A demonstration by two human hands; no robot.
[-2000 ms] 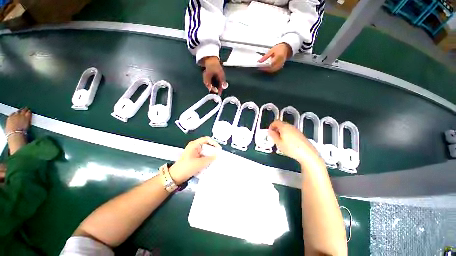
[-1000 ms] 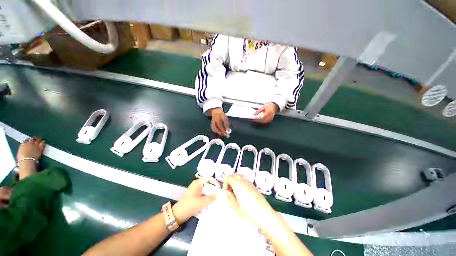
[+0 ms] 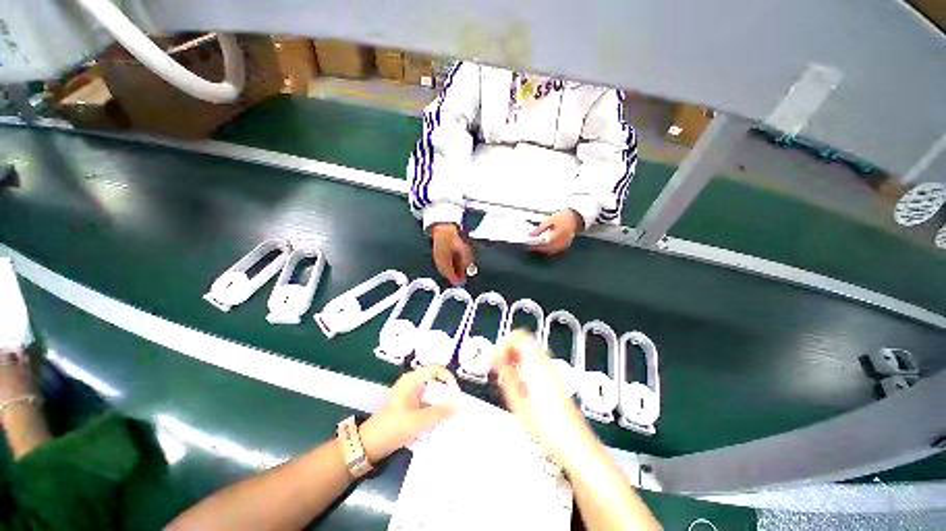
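Note:
White loop-shaped plastic housings (image 3: 639, 382) lie in a slanting row on the dark green belt. My left hand (image 3: 413, 406) holds a small white label sheet (image 3: 441, 394) at the near edge of the belt. My right hand (image 3: 524, 375) is over the near ends of the middle housings, partly hiding them. Its fingertips are close together and blurred; I cannot tell if a sticker is between them. A stack of white label sheets (image 3: 477, 479) lies on the bench between my forearms.
Across the belt, a person in a white striped jacket (image 3: 446, 156) holds a white sheet and reaches over the belt. A green-sleeved arm (image 3: 78, 467) is at left. A grey frame (image 3: 685, 171) stands at right. Bubble wrap (image 3: 851, 519) lies at bottom right.
My right hand moved from the housings to the sheet in my left hand, then back out over the housings. The housings shifted left. The view tilted up. The green-sleeved arm drew back.

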